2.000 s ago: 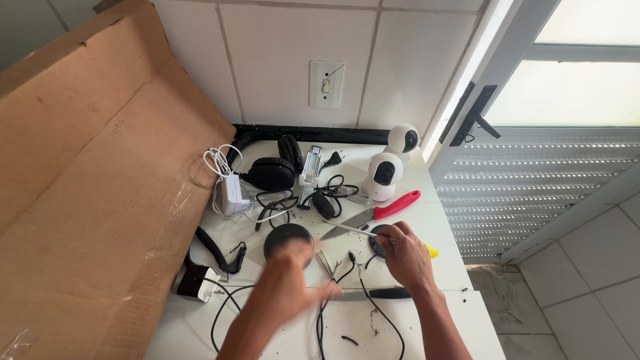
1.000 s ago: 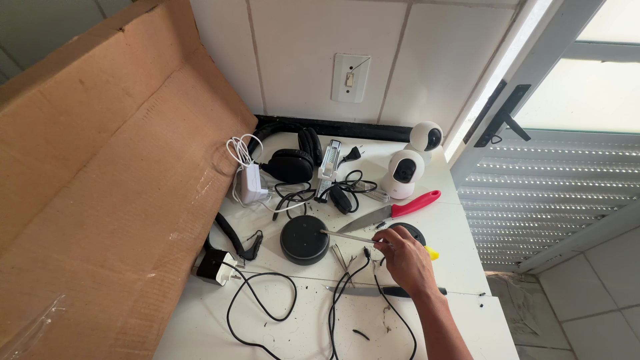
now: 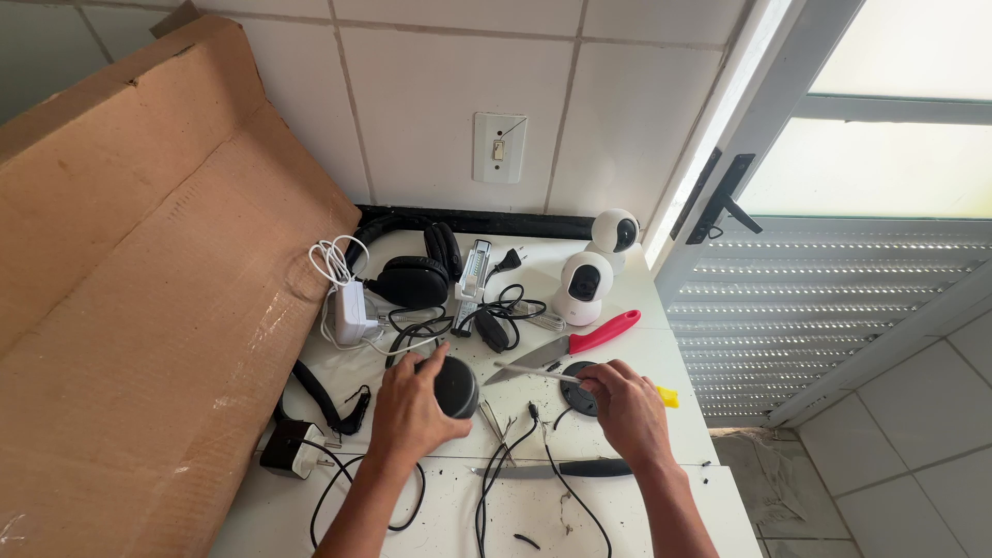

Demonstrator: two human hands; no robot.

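Note:
My left hand (image 3: pixel 415 407) grips a round black device (image 3: pixel 456 387), like a small smart speaker, tilted at the middle of the white table. In my right hand (image 3: pixel 628 411) is a thin light-coloured rod (image 3: pixel 535 372), its tip pointing left toward the device. Beneath and beside my right fingers lies a flat black disc (image 3: pixel 577 391). A knife with a red handle (image 3: pixel 604 332) rests behind the rod, and a black-handled knife (image 3: pixel 593 468) lies nearer to me. Black cables (image 3: pixel 504 449) run between my hands. A yellow piece (image 3: pixel 667 397) shows right of my right hand.
A large cardboard box (image 3: pixel 147 310) stands at left. Behind my hands are black headphones (image 3: pixel 415 279), a white power adapter (image 3: pixel 353 310), a metal bracket (image 3: pixel 473 283) and two white cameras (image 3: pixel 583 287). A black-and-white plug adapter (image 3: pixel 293 449) lies front left. Small debris is scattered about.
My left hand, out of view a second ago, is back and has taken hold of the round device, which is now tilted. My right hand still holds the rod.

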